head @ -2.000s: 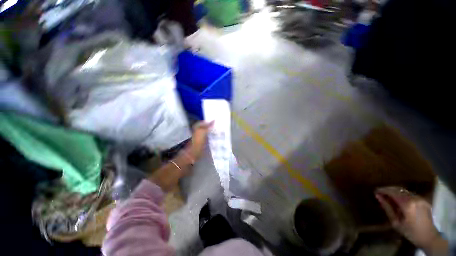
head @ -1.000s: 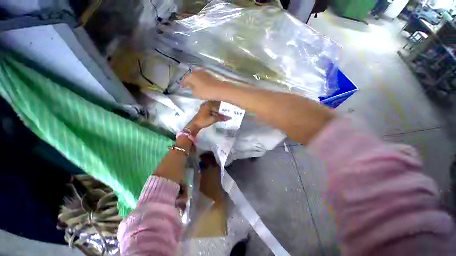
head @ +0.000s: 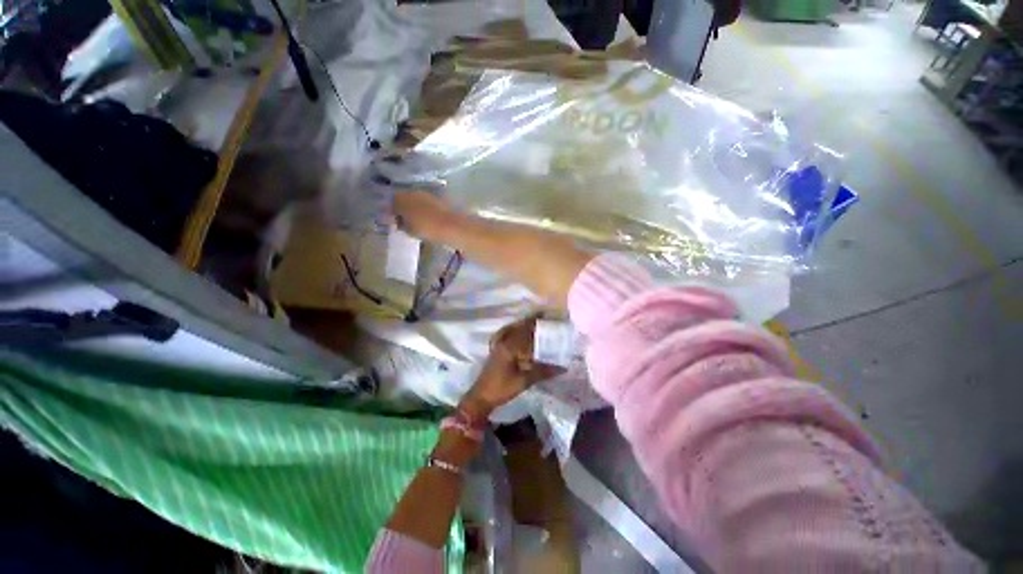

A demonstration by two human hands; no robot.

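Observation:
A long white strip of printed stickers (head: 552, 343) is held in my left hand (head: 510, 364), at the middle of the view. The strip hangs down and trails off past the lower edge. My right hand (head: 417, 213) is stretched across to the left, above my left hand. It is blurred near a small white slip (head: 402, 256) and a dark item; whether it holds anything is unclear. Black-framed glasses or thin dark cords (head: 415, 308) lie on a brown cardboard piece (head: 325, 264) just below my right hand.
Large clear plastic bags (head: 606, 146) with faint print cover the area ahead. A blue bin (head: 810, 207) stands on the floor at right. Green striped cloth (head: 224, 471) hangs at lower left, below a grey-white table edge (head: 146, 235).
The view has swung left from the floor and bin. My right arm has come in from the right and reaches across to the left. My left hand still holds the strip.

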